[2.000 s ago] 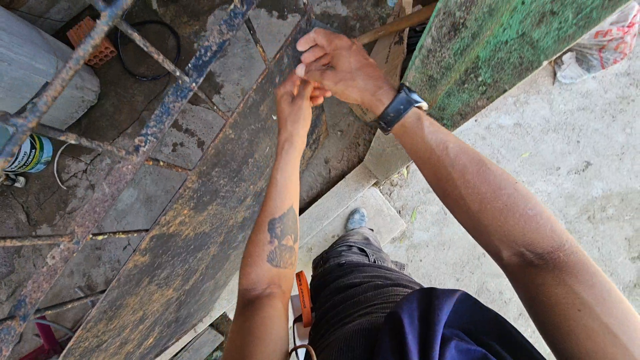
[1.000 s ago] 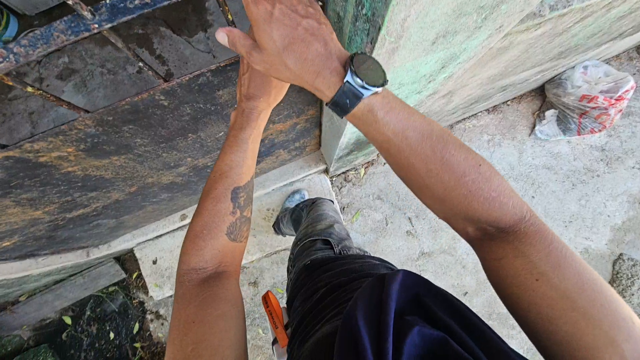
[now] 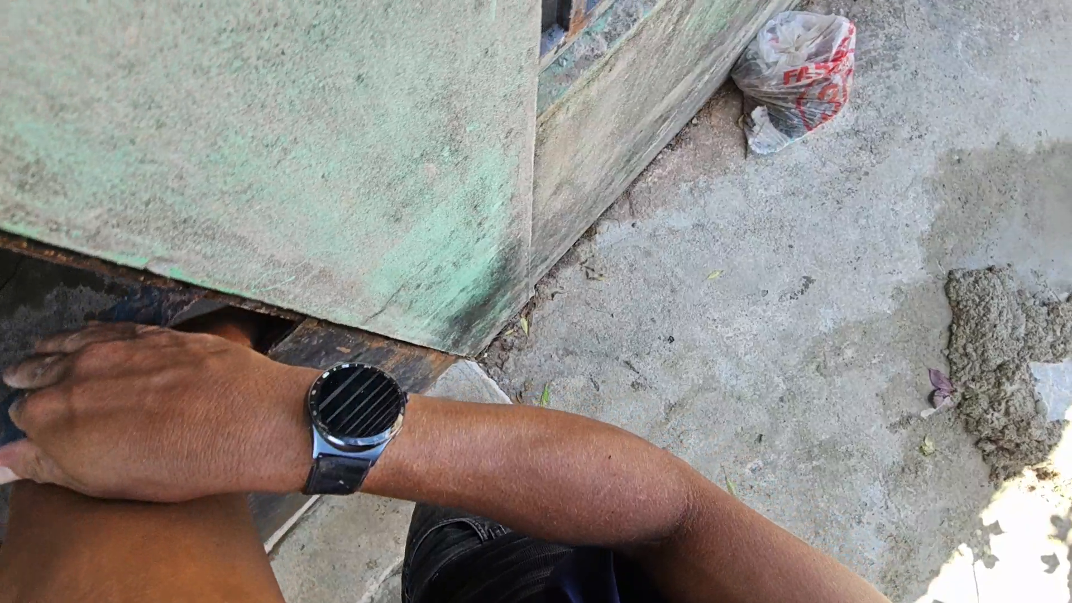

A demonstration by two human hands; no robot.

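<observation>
My right hand [image 3: 159, 406], with a round black wristwatch [image 3: 356, 406] on its wrist, lies at the left edge over my left forearm [image 3: 134, 548]. Its fingers point left, and no object shows in it. Part of my left side is hidden beneath it; the left hand cannot be made out clearly, though a bit of skin shows in the dark gap under the panel edge. Just above my hands stands a weathered, green-stained wall panel [image 3: 293, 151]. A dark wooden board [image 3: 360, 356] runs under its lower edge.
A tied plastic bag [image 3: 796, 79] with red print rests on the concrete ground [image 3: 670, 335] beside the wall's base. A heap of wet mortar [image 3: 997, 368] lies at the right, with a purple leaf [image 3: 940, 388] near it.
The view has swung right, so the green-stained wall fills more of it. My hands were together by the dark board; now the right one lies across the left forearm.
</observation>
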